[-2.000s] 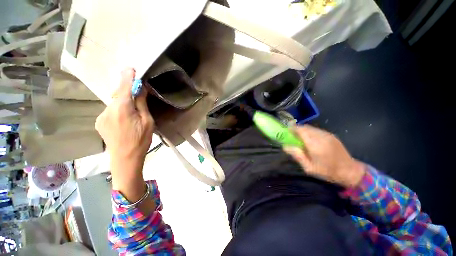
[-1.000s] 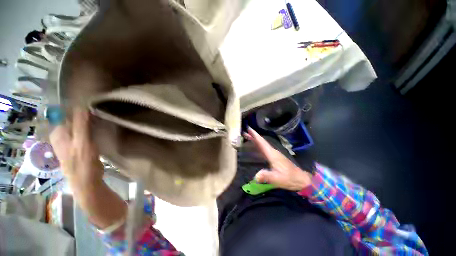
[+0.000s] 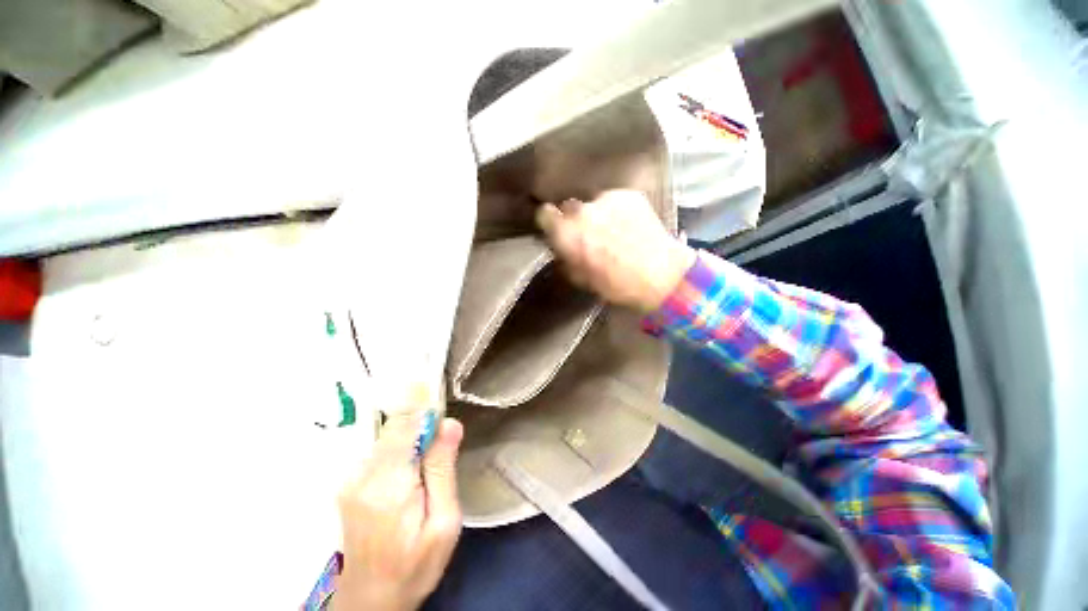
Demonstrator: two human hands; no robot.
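An open beige tote bag (image 3: 620, 436) lies over my dark lap and the white board. Its inner pocket (image 3: 507, 328) gapes open. Two flat handles hang towards me, one of them (image 3: 585, 537) near the small metal dot on the inner wall. My left hand (image 3: 400, 513) grips the left edge of the opening, beside a blue-wrapped piece (image 3: 426, 432). My right hand (image 3: 614, 248) is inside the opening at the upper end of the pocket, fingers curled and slightly blurred. Whether it holds anything is hidden. The green tool is not visible.
A white board (image 3: 215, 394) with green marks lies at left. A red object (image 3: 18, 289) is at the left edge. Red and black slim tools (image 3: 714, 116) lie on the white table end beyond the bag. Other beige bags (image 3: 72, 42) are at upper left.
The view has swung left and the bag appears turned. My right hand has moved from outside the bag into its opening. The green tool has gone from sight.
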